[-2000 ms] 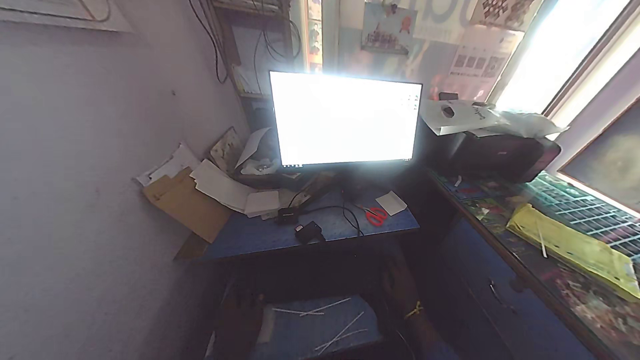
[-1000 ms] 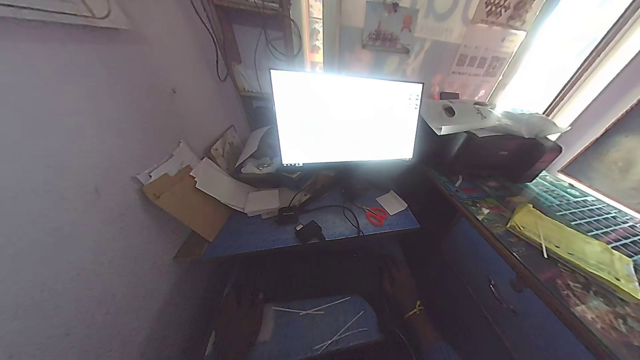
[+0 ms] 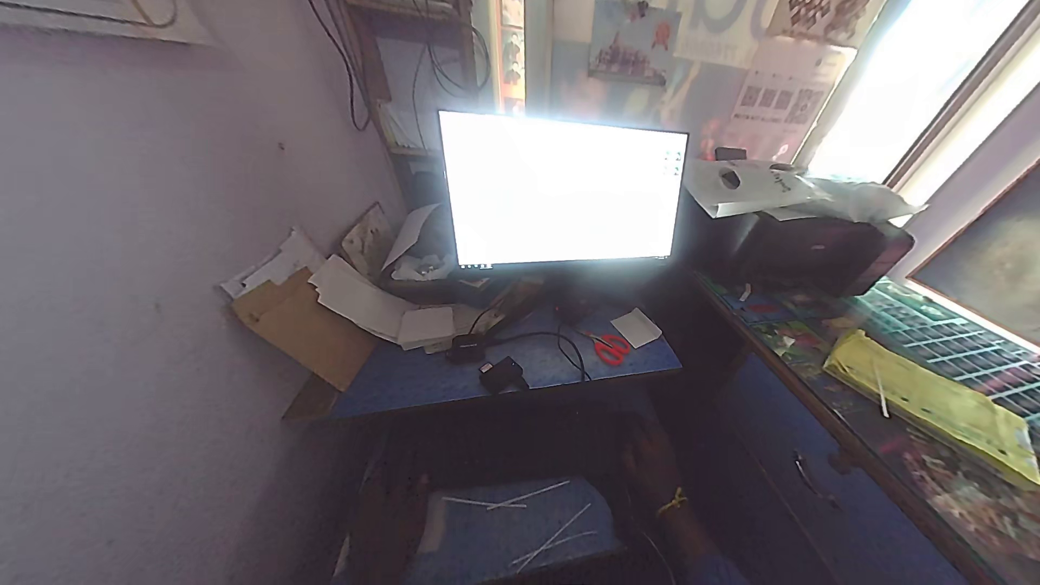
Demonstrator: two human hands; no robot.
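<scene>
My left hand [image 3: 394,508] rests in deep shade on the lower tray, at the left end of a dark keyboard [image 3: 504,443]. At the tray's right side lies my right hand [image 3: 650,459], with a yellow band [image 3: 673,501] at its wrist; what lies under its fingers is too dark to tell. Between the hands, several thin white sticks [image 3: 552,538] lie crossed on a blue surface [image 3: 487,532]. A lit monitor [image 3: 565,191] stands above. On the blue desk shelf [image 3: 422,390] are red-handled scissors [image 3: 611,349], a black adapter [image 3: 504,374] and a white paper piece [image 3: 636,327].
Papers [image 3: 357,301] and a brown envelope [image 3: 305,325] lean at the left wall. A black printer [image 3: 812,252] with a white bag [image 3: 751,187] on top stands at the right. A yellow packet [image 3: 926,402] lies on the right counter, above a drawer handle [image 3: 804,475].
</scene>
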